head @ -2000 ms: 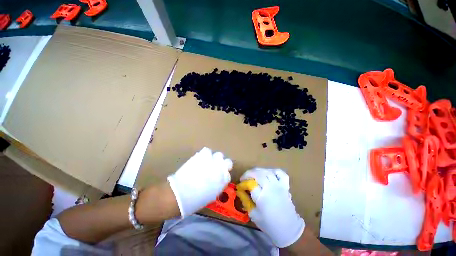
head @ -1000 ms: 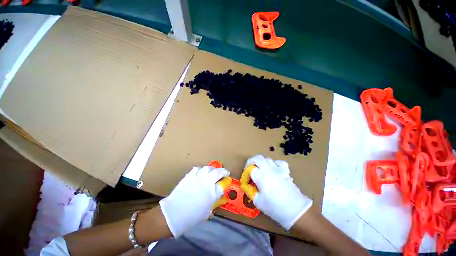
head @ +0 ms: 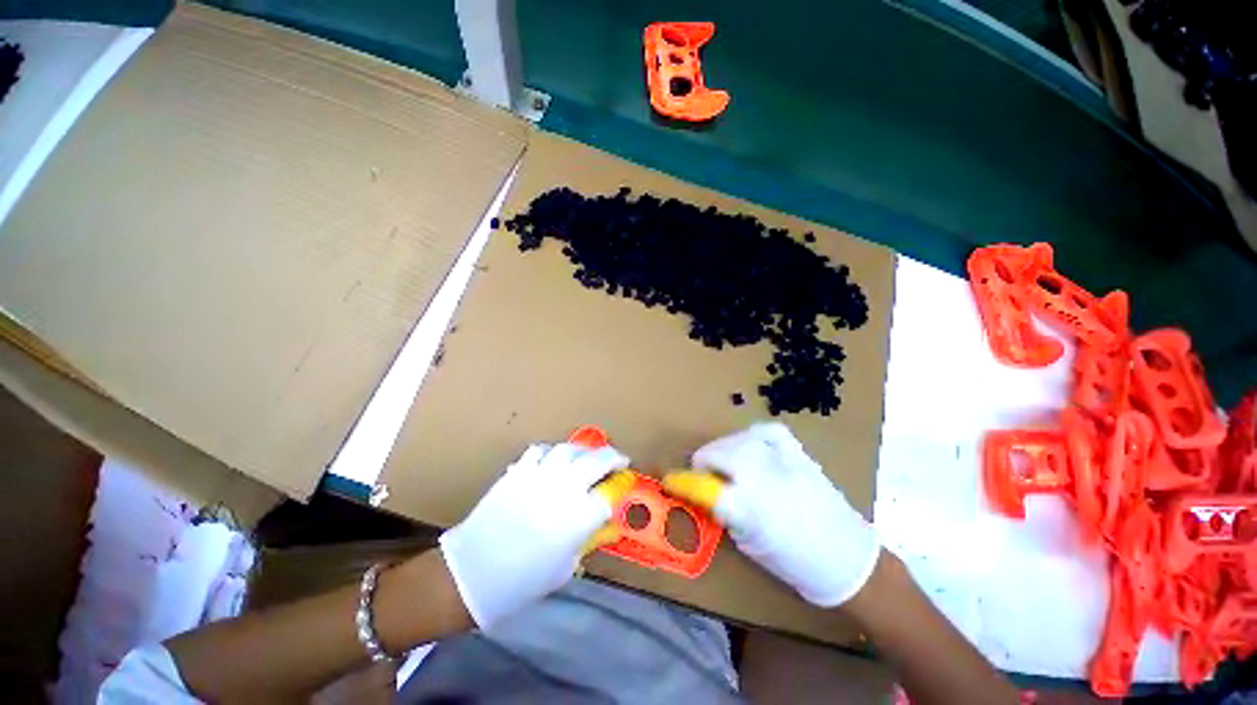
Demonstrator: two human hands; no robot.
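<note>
An orange controller shell lies tilted at the near edge of the cardboard work sheet, its round holes facing up. My left hand, in a white glove with yellow fingertips, grips the shell's left part. My right hand, gloved the same way, has its yellow fingertips at the shell's upper edge; whether it pinches a small part cannot be seen. A heap of small black inserts lies on the far half of the work sheet.
A loose pile of orange shells lies on the white bench at right. A second cardboard sheet lies at left. Beyond runs the dark green conveyor belt with one shell. A metal post stands at the bench's far edge.
My left fingers have taken hold of the shell, and more of it shows. My right fingers have shifted from over its holes to its upper edge. The shell on the belt has moved left.
</note>
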